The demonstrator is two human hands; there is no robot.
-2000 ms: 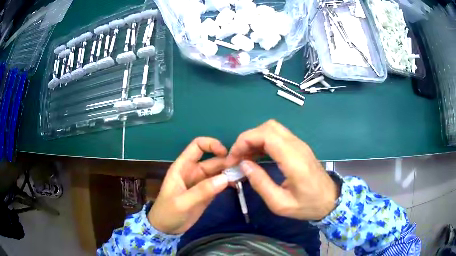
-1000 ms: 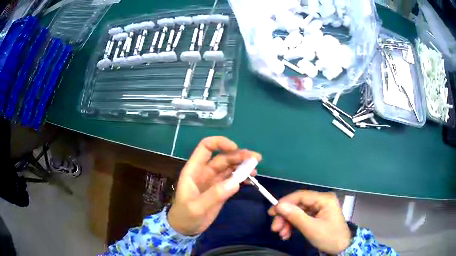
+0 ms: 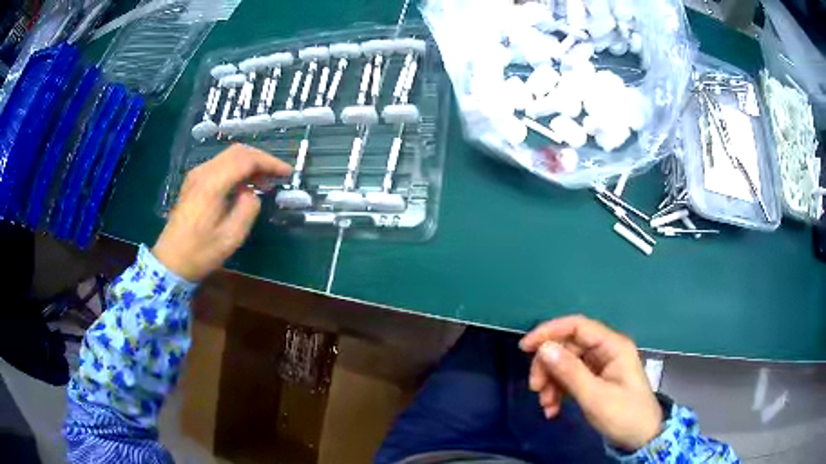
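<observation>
A clear blister tray [image 3: 426, 163] lies at the left of the green bench, with T-tools in two rows. The lower row holds three T-tools, white grips toward me. My left hand [image 3: 217, 204] is over the tray's lower left, fingers apart, fingertips beside the leftmost lower T-tool [image 3: 295, 197]; it holds nothing that I can see. My right hand [image 3: 589, 376] is at the bench's front edge, fingers loosely curled, with nothing visible in it.
An open clear bag of white handles [image 3: 561, 100] stands at the back. Loose shafts and sleeves [image 3: 632, 237] lie beside it. A tub of metal parts [image 3: 772, 207] and small white parts [image 3: 797, 149] are at right. Blue ridged strips [image 3: 68, 145] are at far left; a cardboard box [image 3: 353, 399] is below.
The T-tool that both hands held is out of them, and the tray's lower row shows one more tool. My left hand has moved left over the tray; my right hand has moved slightly right.
</observation>
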